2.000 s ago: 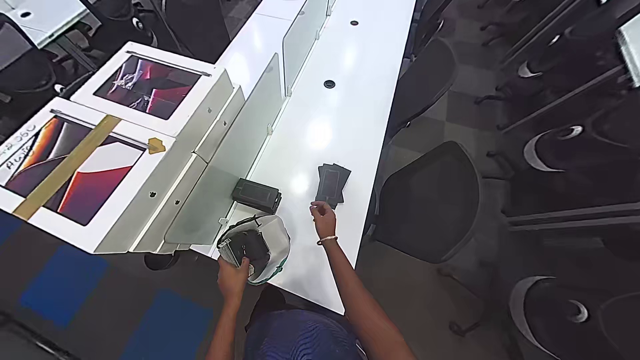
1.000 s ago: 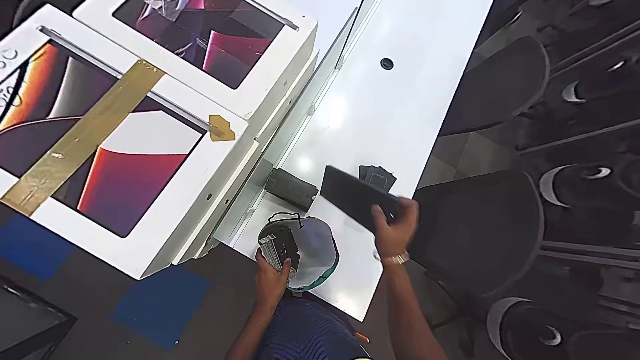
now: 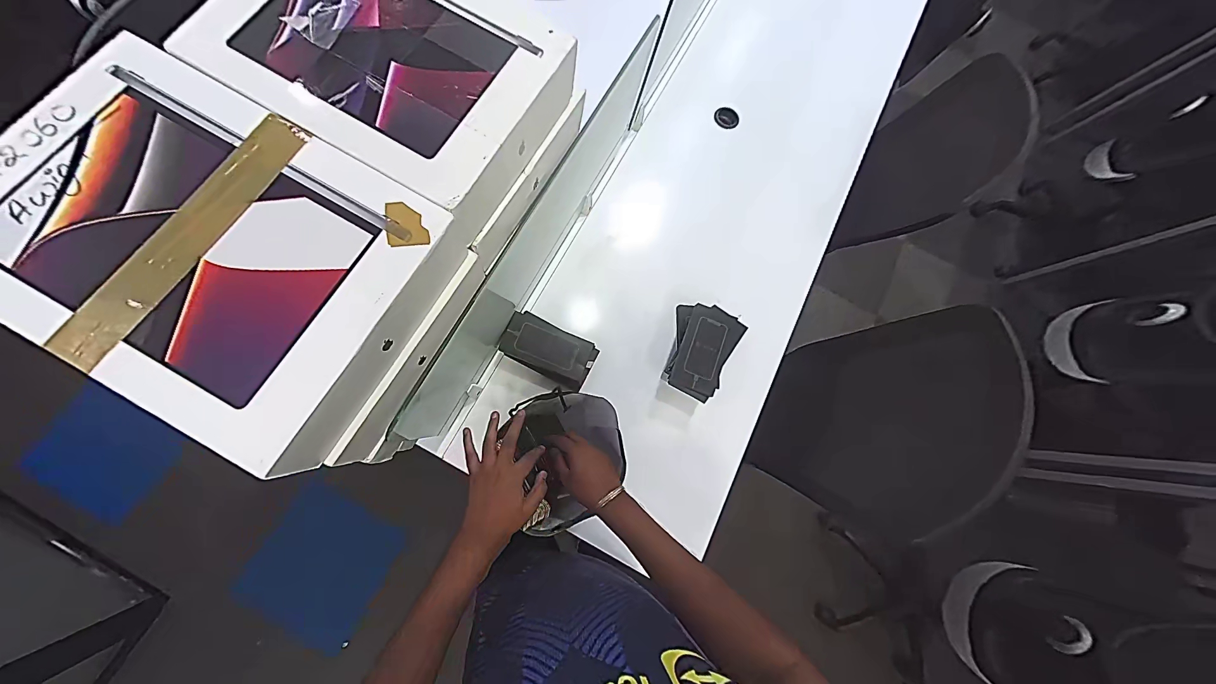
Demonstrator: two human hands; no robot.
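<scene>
A round, pale-lined fabric container (image 3: 597,418) with a dark rim sits at the near end of the white desk. My right hand (image 3: 581,467) reaches inside it, fingertips down among dark contents I cannot make out. Over its left side my left hand (image 3: 502,483) is spread, fingers apart, next to a patterned item (image 3: 539,516). Just beyond the container lies a stack of black boxes (image 3: 549,348) against the glass partition. Farther right is a fanned stack of thin black cards or packets (image 3: 704,351), each with a phone-shaped outline.
Large white computer boxes (image 3: 418,275), one crossed by brown tape, stand left of a glass partition (image 3: 570,199). A black cable grommet (image 3: 726,118) is set in the white desk (image 3: 760,190). Black chairs (image 3: 902,399) line the right side. Blue carpet squares (image 3: 318,565) show at lower left.
The dark flat item my right hand held over the desk a second ago is out of that spot, and this hand is now in the container. My left hand has spread its fingers. The view has moved closer.
</scene>
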